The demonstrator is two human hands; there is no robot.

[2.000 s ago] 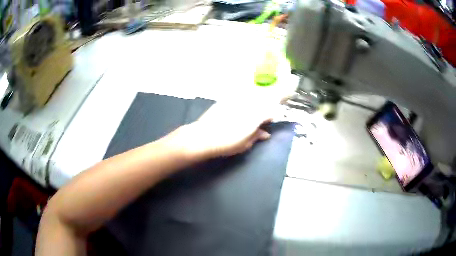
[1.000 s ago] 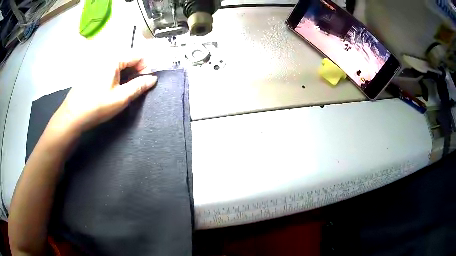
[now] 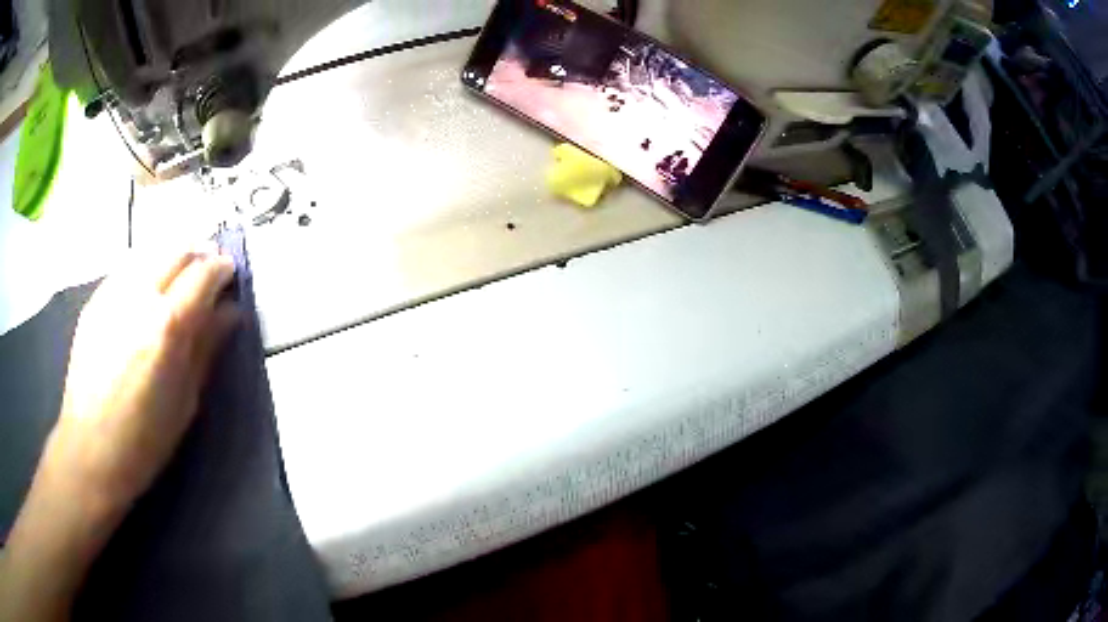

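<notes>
A dark grey cut panel point(image 3: 207, 486) lies on the left of the white table and hangs over its front edge. Its top corner is just below the needle plate point(image 3: 270, 198). My left hand point(image 3: 146, 352) lies on the panel near that corner, fingers bent and pressed together against the cloth; the fingertips are partly blurred. The sewing machine head with presser foot point(image 3: 182, 164) is above, at the upper left. My right hand is not in view.
A smartphone point(image 3: 620, 103) leans on the machine bed, with a yellow lump point(image 3: 583, 176) beside it. Thin pens point(image 3: 817, 201) lie right of the phone. A green strip point(image 3: 40, 143) is at the far left. Dark cloth point(image 3: 923, 462) hangs at the lower right.
The view has turned right, so the machine and panel appear further left. My left hand has moved closer over the panel's right edge, fingers more curled.
</notes>
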